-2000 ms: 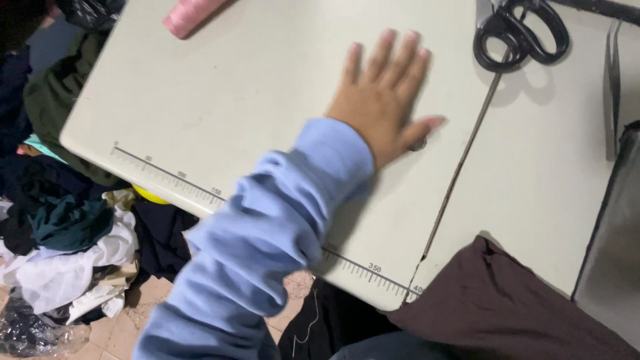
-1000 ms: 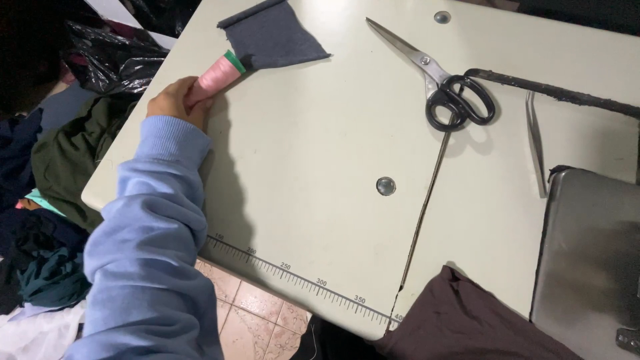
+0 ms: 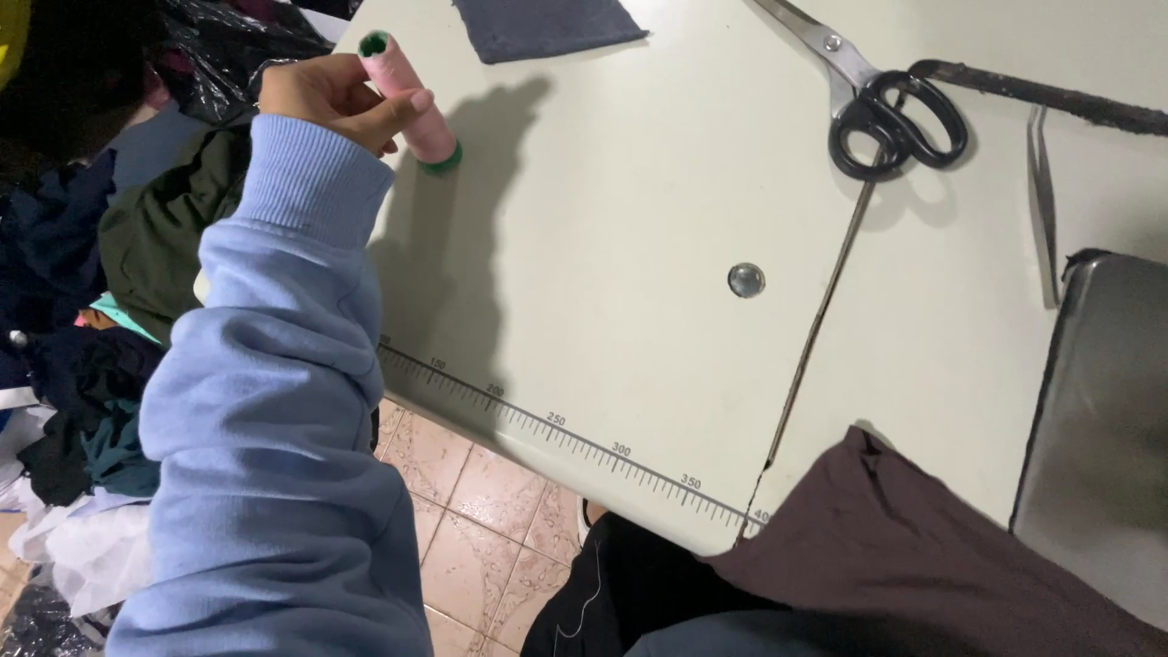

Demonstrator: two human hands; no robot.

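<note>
My left hand (image 3: 351,102), in a light blue sleeve, holds a pink thread cone (image 3: 411,105) between thumb and fingers. The cone has green ends and leans, its lower end on or just over the pale table (image 3: 620,219) near the left edge. A dark grey fabric piece (image 3: 552,27) lies at the top, right of the cone. Black-handled scissors (image 3: 876,119) lie at the upper right. Metal tweezers (image 3: 1041,210) are right of them. My right hand is not in view.
A brown cloth (image 3: 912,547) hangs over the table's front edge at the lower right, beside a grey metal plate (image 3: 1104,411). A printed ruler scale (image 3: 557,429) runs along the front edge. Heaped fabric scraps (image 3: 173,237) and black plastic lie left of the table.
Two seconds ago my left hand was spread flat on the table's middle; it moved left to the thread cone and took hold of it. The cone now stands more upright.
</note>
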